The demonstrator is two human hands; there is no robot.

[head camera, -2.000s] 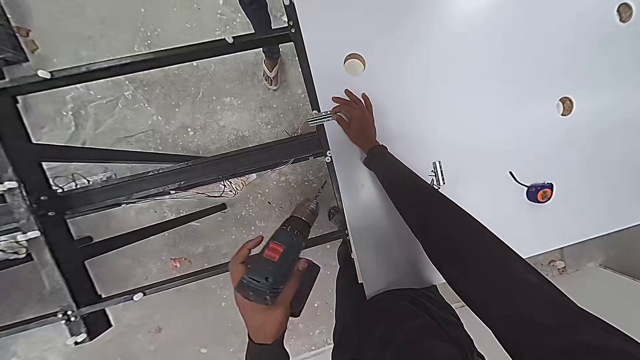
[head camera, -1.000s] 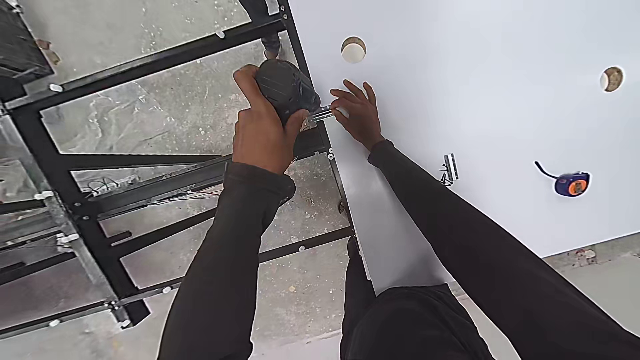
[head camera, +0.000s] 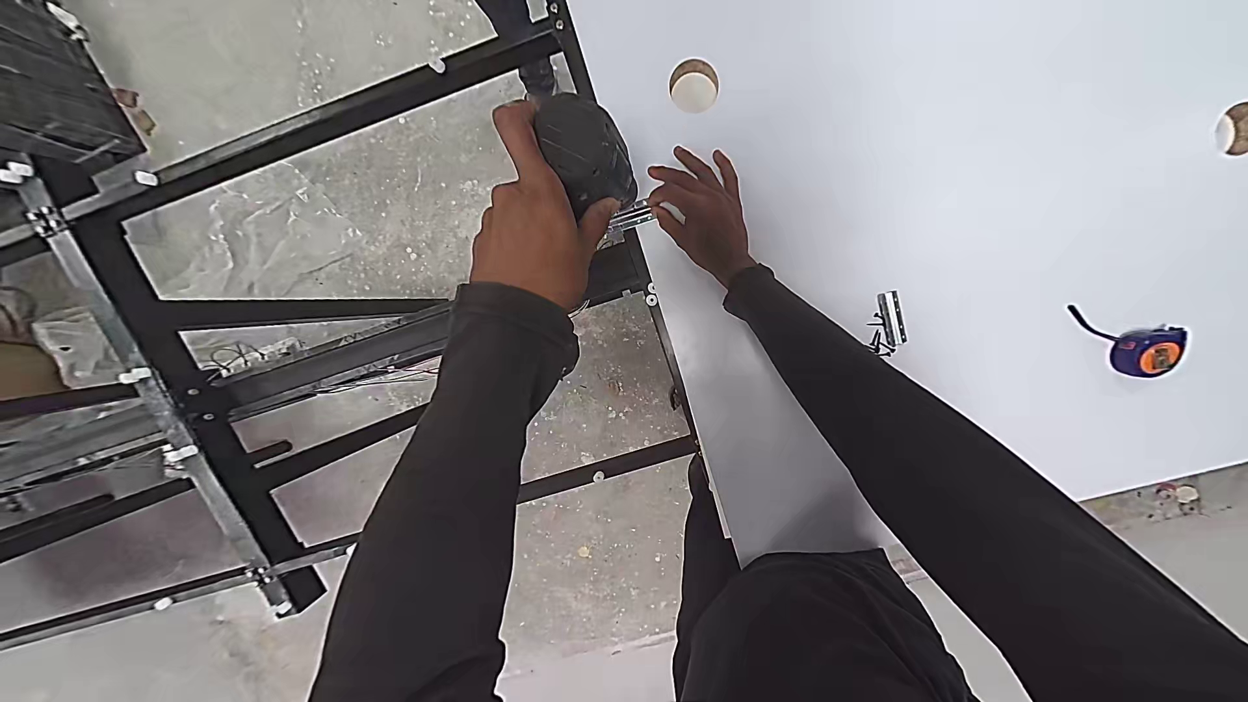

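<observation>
My left hand (head camera: 536, 219) grips a cordless drill (head camera: 583, 151), seen from its dark rear end; its chuck and bit are hidden beneath. Beside it, the fingers of my right hand (head camera: 704, 213) pinch a small metal bracket (head camera: 632, 216) at the edge of a white panel (head camera: 936, 195). The bracket reaches out from the panel edge towards the black metal frame (head camera: 614, 268). Another metal bracket (head camera: 891, 318) lies on the panel, with several dark screws (head camera: 880, 339) next to it. A blue and orange tape measure (head camera: 1149, 352) rests farther right.
Round holes (head camera: 694, 86) are cut in the panel. Black frame bars (head camera: 341, 107) with open gaps stretch across the left, above a concrete floor (head camera: 390, 205) with plastic sheeting and wires. Another person's leg (head camera: 522, 39) shows at the top, behind the frame.
Since the oldest frame, my left hand has raised the drill from low beside the frame up to the bracket. My right hand stays at the bracket.
</observation>
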